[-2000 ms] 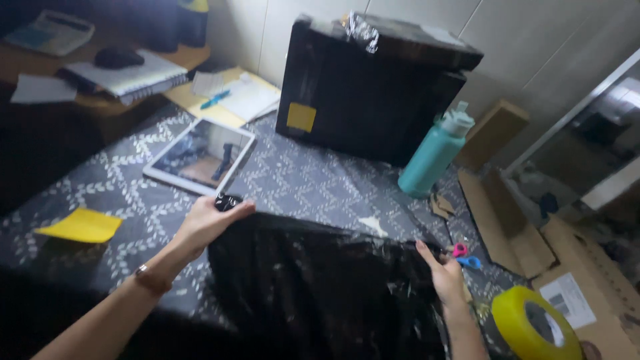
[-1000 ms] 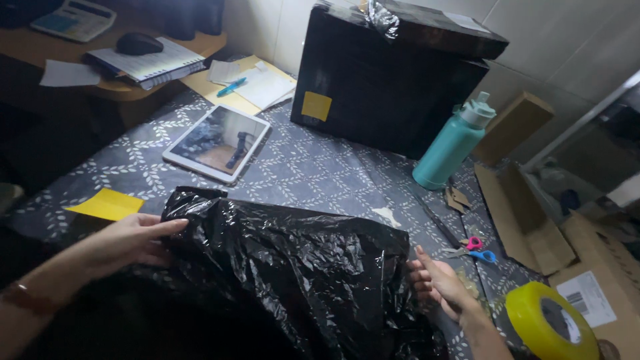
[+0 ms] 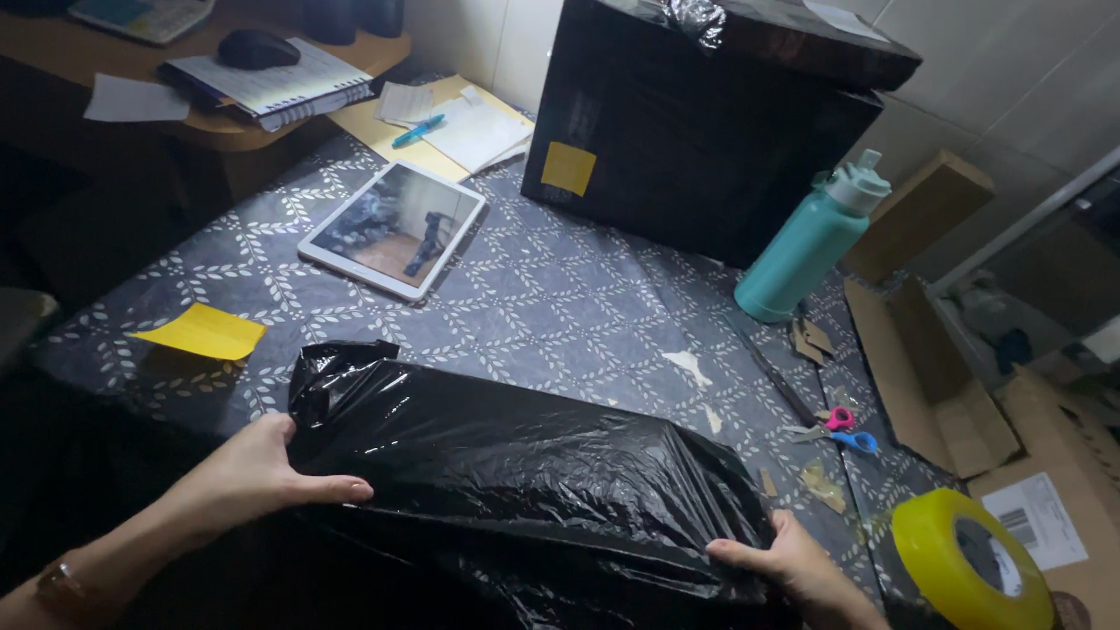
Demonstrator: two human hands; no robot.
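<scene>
A bundle wrapped in shiny black plastic [image 3: 525,472] lies at the near edge of the table, its lower part lost in shadow. My left hand [image 3: 267,477] grips its left end, thumb on top and fingers out of sight behind. At the right end my right hand [image 3: 779,556] holds it the same way, thumb pressed on the plastic. A folded flap of film stands up at the bundle's far left corner. Right of my right hand is a roll of yellow tape [image 3: 932,542]. Scissors with pink and blue handles [image 3: 836,430] lie beyond that hand.
A tablet [image 3: 394,229] and a yellow sticky note [image 3: 206,332] lie on the patterned tablecloth [image 3: 560,306]. Behind stand a large black-wrapped box [image 3: 682,140] and a teal bottle [image 3: 801,245]. Cardboard pieces [image 3: 927,385] fill the right side. A computer mouse [image 3: 258,50] sits on a notebook, back left.
The plastic, held up by its far edge two seconds ago and crumpled one second ago, now lies smoother and box-like. Both hands have moved to grip its ends; the right hand was open beside it one second ago.
</scene>
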